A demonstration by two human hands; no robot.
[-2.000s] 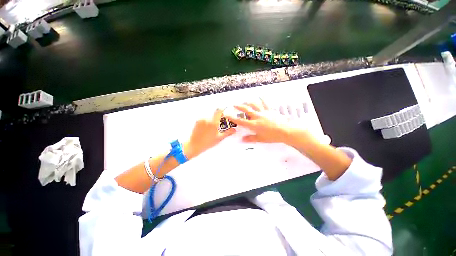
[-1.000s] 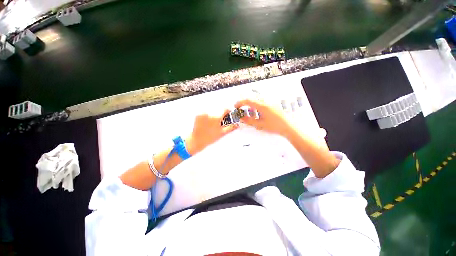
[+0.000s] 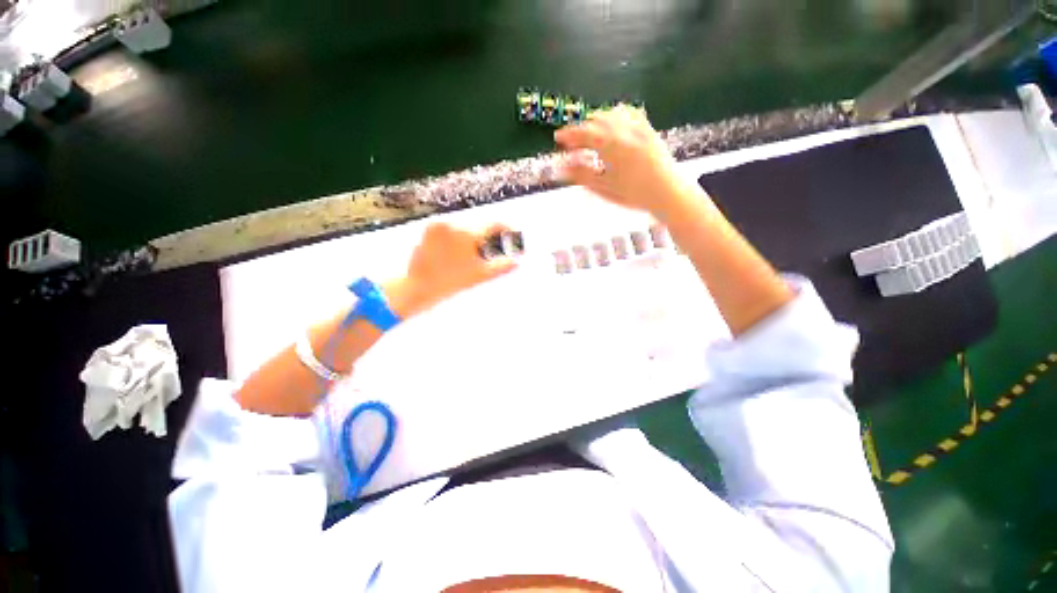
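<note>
My left hand (image 3: 446, 264) is over the white board (image 3: 487, 371), its fingers closed on a small housing (image 3: 505, 243) with a dark inside. My right hand (image 3: 620, 156) is stretched over the conveyor's near edge, fingers spread, next to a row of green circuit boards (image 3: 549, 108). It partly hides the right end of that row; whether its fingertips touch a board cannot be told. Several small empty white housings (image 3: 600, 253) stand in a row on the white board, right of my left hand.
Stacked white housings (image 3: 921, 256) lie on the black mat (image 3: 811, 209) at right. A crumpled white cloth (image 3: 131, 380) lies at far left. A housing group (image 3: 44, 251) sits at the belt's near edge; others stand at upper left. A blue coiled cord (image 3: 369, 446) hangs from my left wrist strap.
My right hand has moved from beside my left hand up and away to the boards on the belt, uncovering the housing row. My left hand has shifted slightly left and up with its housing.
</note>
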